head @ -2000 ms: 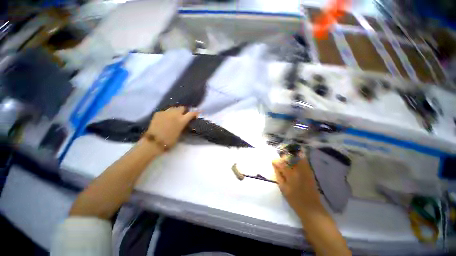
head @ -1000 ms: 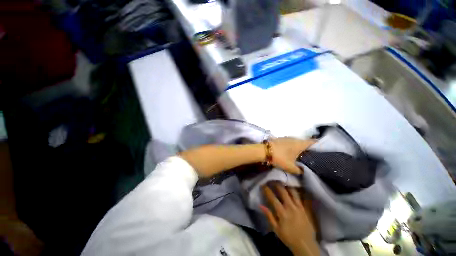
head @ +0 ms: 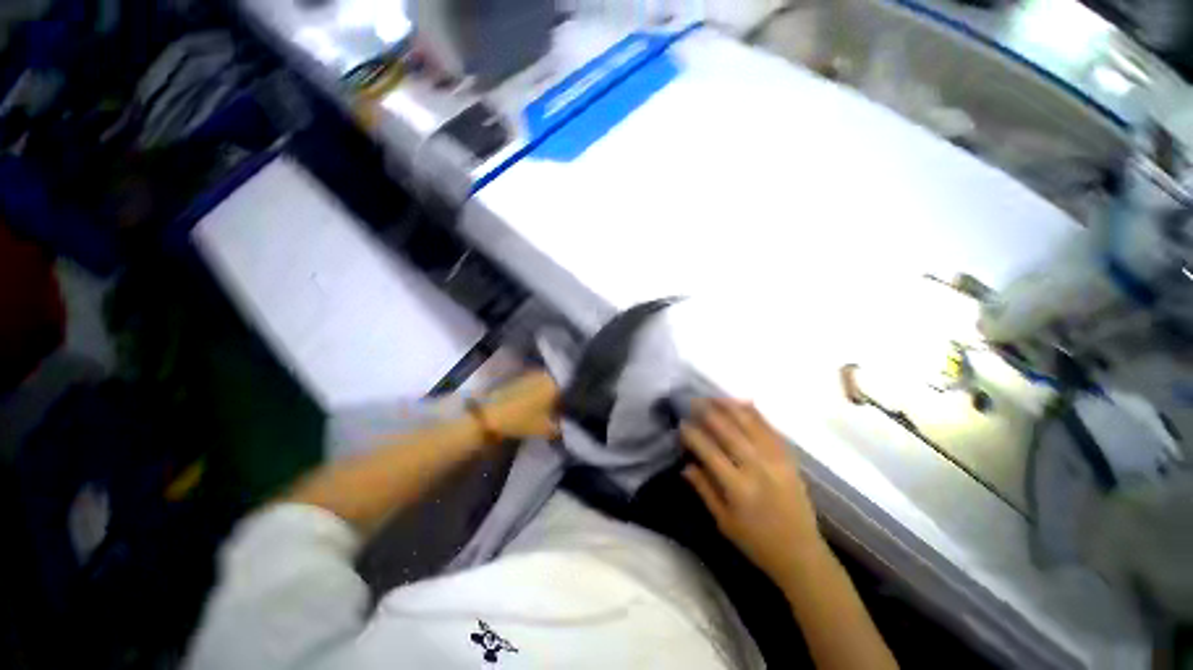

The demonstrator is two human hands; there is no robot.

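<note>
A bundle of garment panels [head: 641, 393], dark with pale grey backing, lies bunched on my lap against the table's front edge. My left hand [head: 526, 407], with a bracelet at the wrist, is at the bundle's left side. Its fingers are partly hidden in the folds and it grips the fabric. My right hand [head: 748, 474] rests at the bundle's right side, fingers bent on the fabric; the image is blurred, so I cannot tell whether it pinches the cloth.
The white machine table [head: 785, 196] spans the middle, with a blue label [head: 595, 105] at its far left corner. The sewing machine [head: 1112, 301] is blurred at the right. A white board [head: 327, 288] stands left of the table.
The panels have moved from the table top near the machine down to my lap, bunched up. Both hands moved with them, and the view has turned left.
</note>
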